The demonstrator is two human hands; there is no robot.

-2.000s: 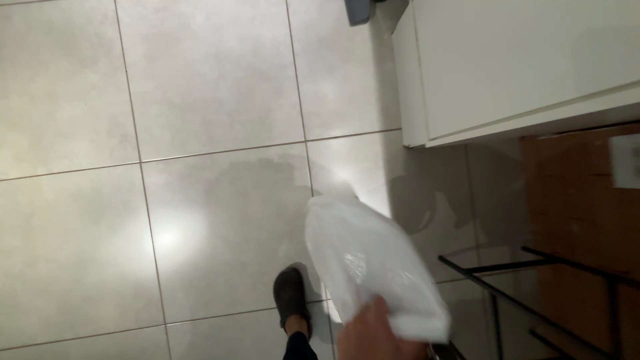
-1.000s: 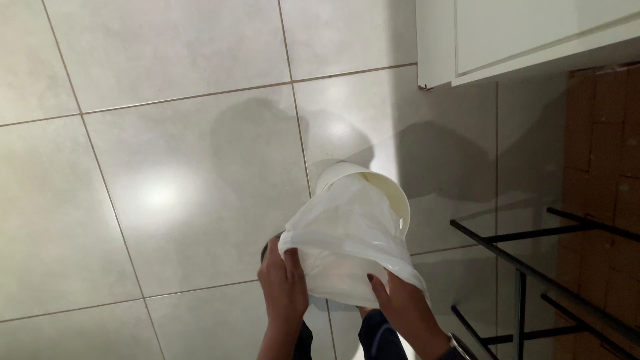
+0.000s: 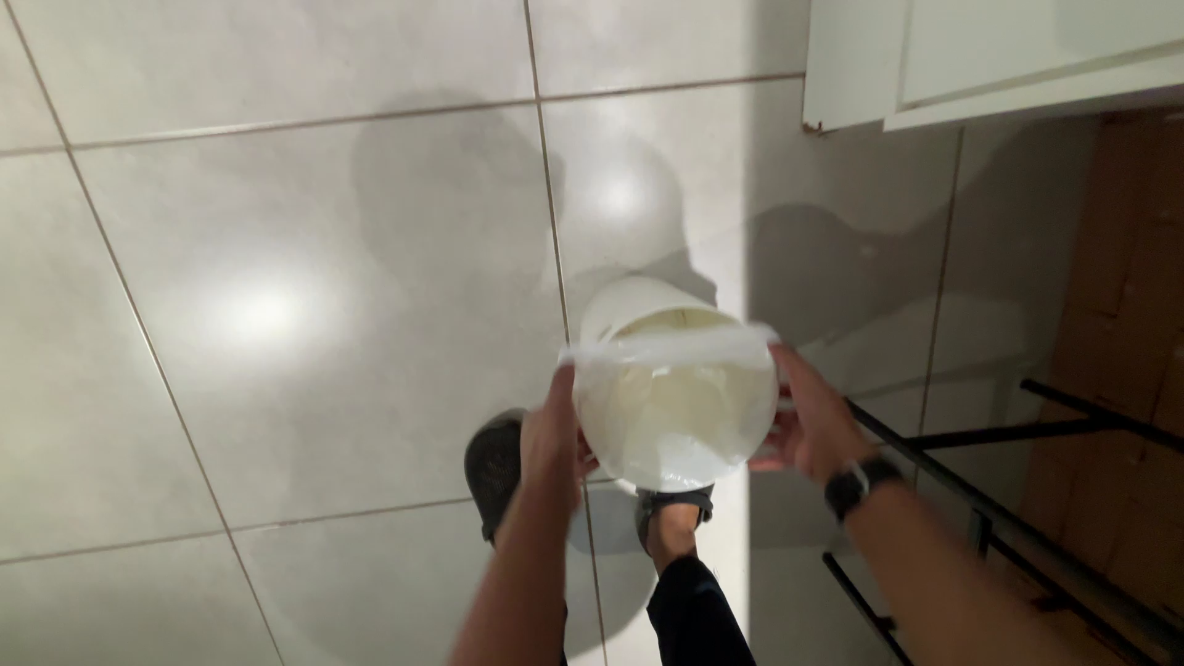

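Observation:
A white plastic bucket (image 3: 638,301) stands between my arms, just ahead of my feet. Over its near side spreads a thin, translucent white plastic bag (image 3: 680,416), its upper edge drawn straight across the bucket's mouth. My left hand (image 3: 555,425) grips the bag at the left side of the rim. At the right side, my right hand (image 3: 805,416) holds the bag's other edge, with a dark watch on that wrist. Part of the bucket's inside shows beyond the bag's edge; the rest is seen only dimly through the plastic.
Grey floor tiles (image 3: 305,213) surround the bucket. A white cabinet (image 3: 851,65) juts in at the upper right. Black metal bars (image 3: 999,433) stand at the right, before a brown surface (image 3: 1119,277). My dark shoes (image 3: 495,462) are close below the bucket.
Two seconds ago one hand held the bag bunched up. Both hands then had it over the bucket, and now its edge is stretched straight between them.

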